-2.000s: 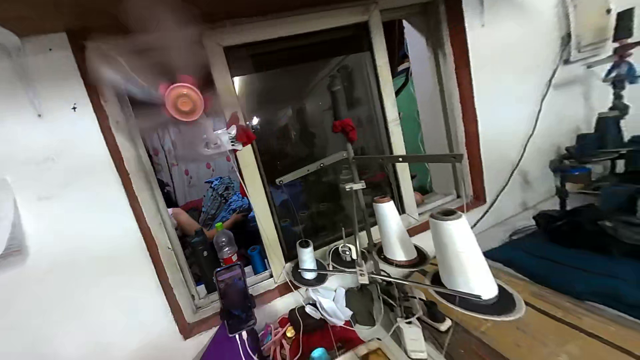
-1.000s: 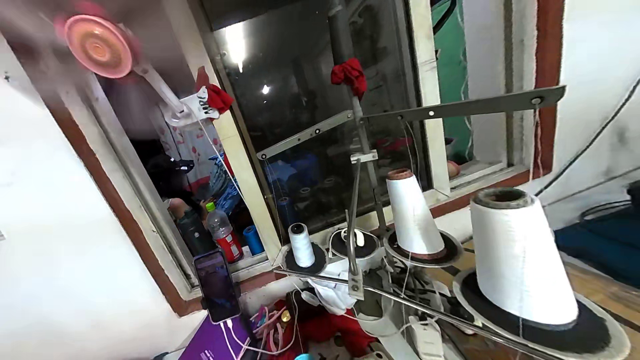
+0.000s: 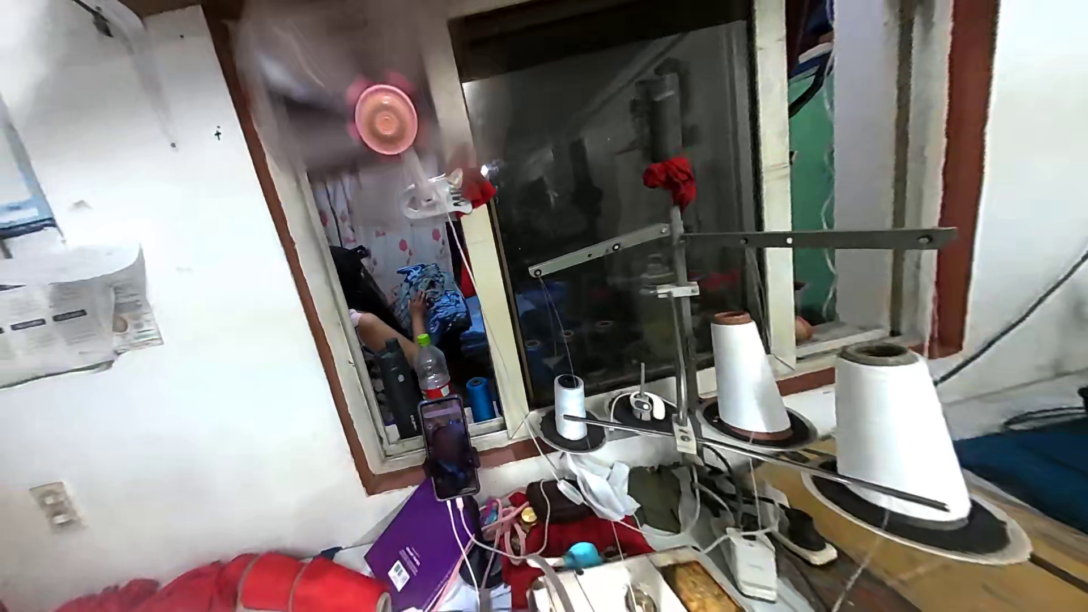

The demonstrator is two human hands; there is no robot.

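Neither my left hand nor my right hand is in view, so what they hold cannot be seen. A metal thread stand (image 3: 679,340) rises in front of a window, with a red cloth (image 3: 671,180) tied near its top. Around it stand a large white thread cone (image 3: 897,433), a narrower white cone (image 3: 750,378) and a small white spool (image 3: 570,408). A phone (image 3: 450,446) is held upright in a holder at the left. Part of a sewing machine (image 3: 595,591) shows at the bottom edge.
A spinning fan (image 3: 386,120) is mounted by the window frame. Beyond the opening, a person's arm (image 3: 387,334) lies near blue patterned fabric. A purple folder (image 3: 416,544), red fabric (image 3: 293,586), a white power strip (image 3: 752,565) and loose cables lie below the window.
The view has swung away from the thread cones and now takes in more of the left wall. In the opening, the person's arm is visible again beside the blue fabric.
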